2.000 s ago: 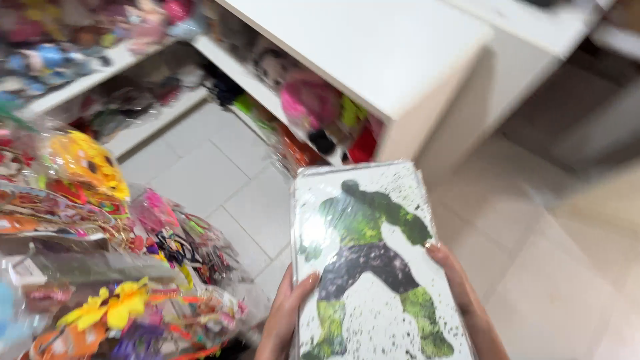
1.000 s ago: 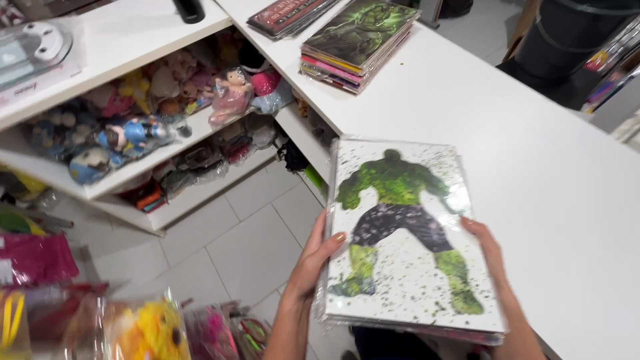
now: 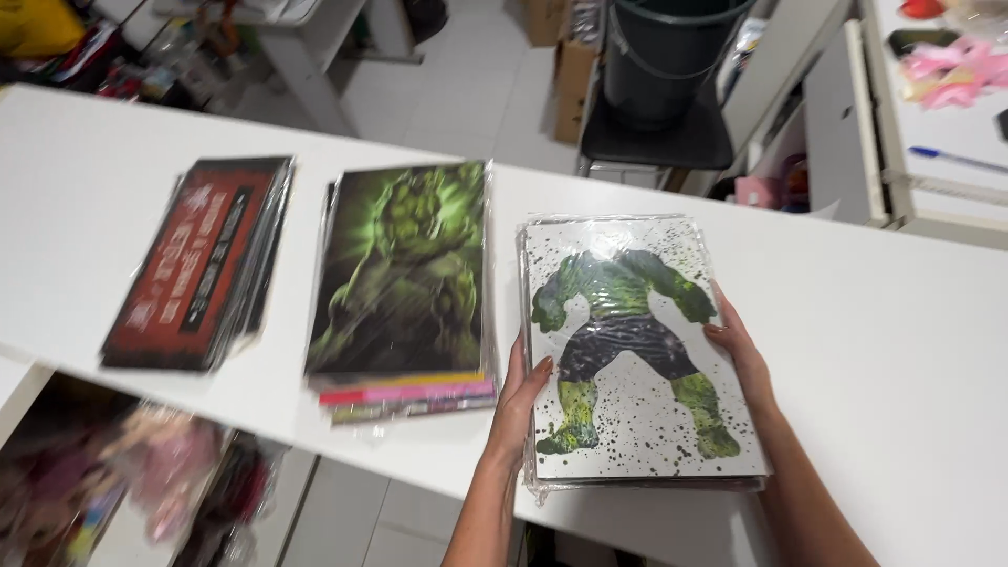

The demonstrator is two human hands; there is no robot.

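A stack of plastic-wrapped prints, the top one showing a green muscular figure in dark shorts on white, is held between my two hands over the white counter. My left hand grips its left edge, thumb on top. My right hand holds the right edge, thumb on the front. Just left of it lies another stack of wrapped prints with a green figure on a dark ground. Farther left is a stack of narrow dark and red signs bearing writing. Whether the held stack touches the counter, I cannot tell.
The white counter runs across the view. Beyond it, a dark bucket stands on a black chair, near cardboard boxes. Wrapped dolls fill a shelf below left. A blue pen lies on the surface at right.
The view has swung widely toward the counter. Both hands still hold the wrapped stack, now beside the stack with the green figure; a second ago it was nearer the counter's edge, farther from that stack.
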